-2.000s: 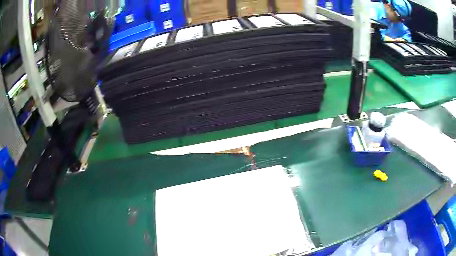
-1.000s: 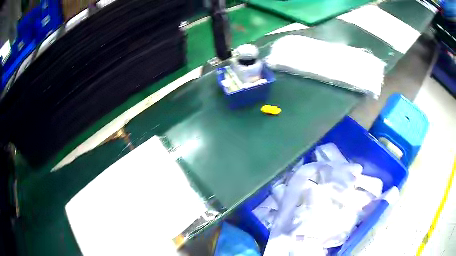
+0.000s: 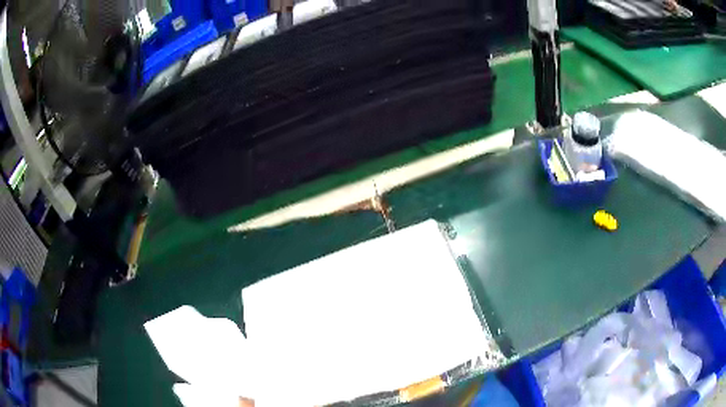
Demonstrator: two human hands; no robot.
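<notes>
A flat, bright white sheet or mat (image 3: 362, 314) lies on the dark green bench. Left of it are white, angular, sheet-like pieces (image 3: 199, 342), overexposed and cut off by the bottom edge. A tiny skin-toned patch at their lower end may be a fingertip of my left hand (image 3: 246, 403); its grip cannot be made out. My right hand is not in view. A small blue bin (image 3: 581, 192) holds a clear bottle (image 3: 585, 147) and slim pale items. Small yellow pieces (image 3: 605, 220) lie in front of it.
Stacked black trays (image 3: 334, 119) stand behind the sheet. A black fan (image 3: 80, 87) and post are at left; another post (image 3: 546, 75) is by the bin. A thick white pack (image 3: 673, 163) lies at right. A blue waste bin (image 3: 696, 310) with translucent scraps (image 3: 621, 354) is below the bench edge.
The view has swung back left after turning right. The white pieces and skin-toned patch have appeared left of the sheet. The small bin and yellow pieces keep their places on the bench.
</notes>
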